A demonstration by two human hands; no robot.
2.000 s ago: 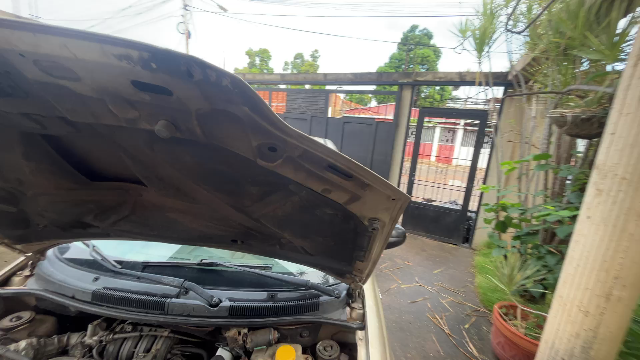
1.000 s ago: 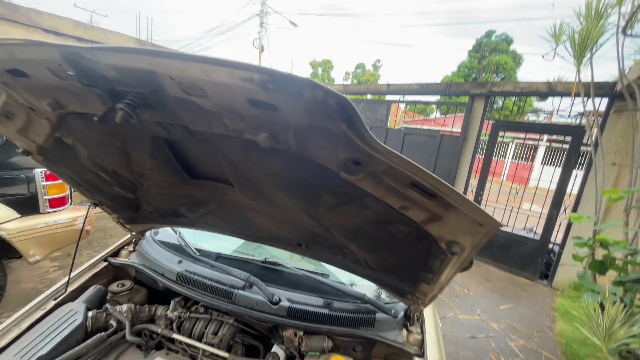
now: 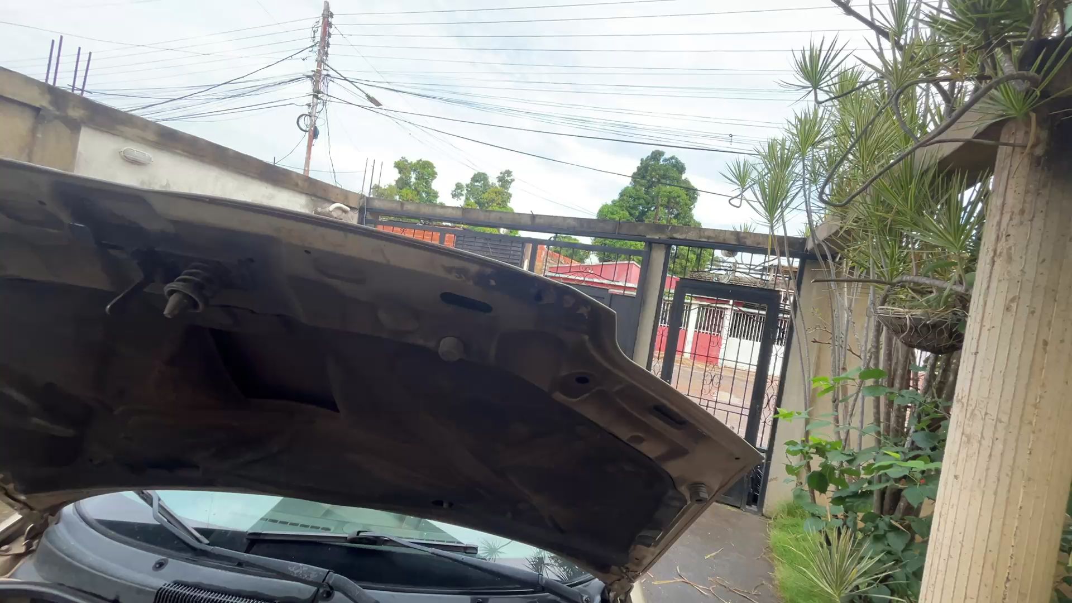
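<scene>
Neither my left hand nor my right hand shows in the head view. A car's raised hood fills the left and middle, its dark, dirty underside facing me. A hood latch striker hangs from its front edge at the left. Below the hood the windshield is visible, with a wiper arm lying across it. The black plastic cowl runs along the bottom edge of the view. The engine is out of view.
A ribbed concrete column stands close at the right, beside leafy plants and a hanging basket planter. Behind the hood are a black metal gate and a wall. Dry twigs lie on the paved ground.
The view has tilted upward, so the engine bay seen a second ago has dropped out of sight. The hood stays raised.
</scene>
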